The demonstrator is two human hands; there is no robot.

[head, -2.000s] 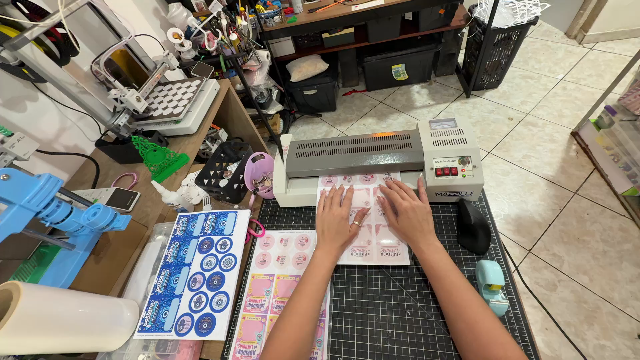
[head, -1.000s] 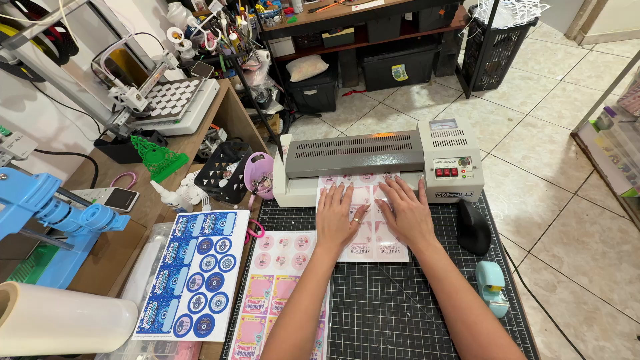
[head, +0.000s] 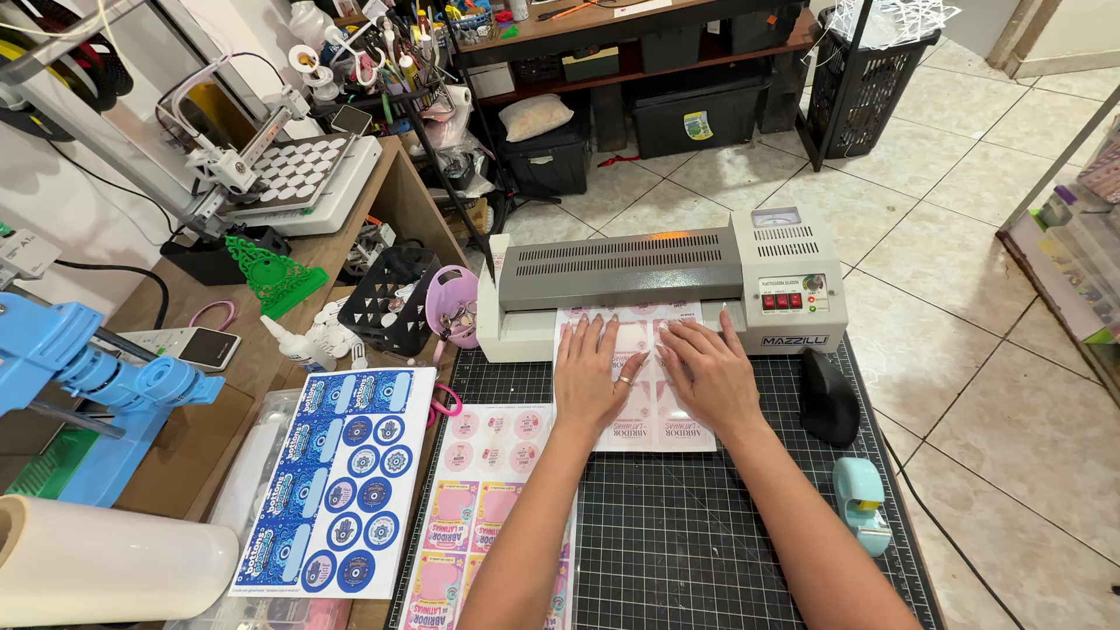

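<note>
A printed sheet with pink labels has its far edge in the front slot of a grey and white Mazzilli laminator. My left hand lies on the sheet's left half, palm down, a ring on one finger. On the right half rests my right hand, fingers spread toward the slot. A second sheet of pink and yellow labels lies on the black cutting mat, partly under my left forearm. To its left is a sheet of blue labels and round designs.
A black mouse and a light blue tape dispenser stand at the right. Pink-handled scissors, a purple basket and a black basket are left of the laminator. A film roll lies at lower left, a 3D printer behind.
The pink label sheet has moved a little farther into the laminator's slot. Both hands stay flat on it in nearly the same place.
</note>
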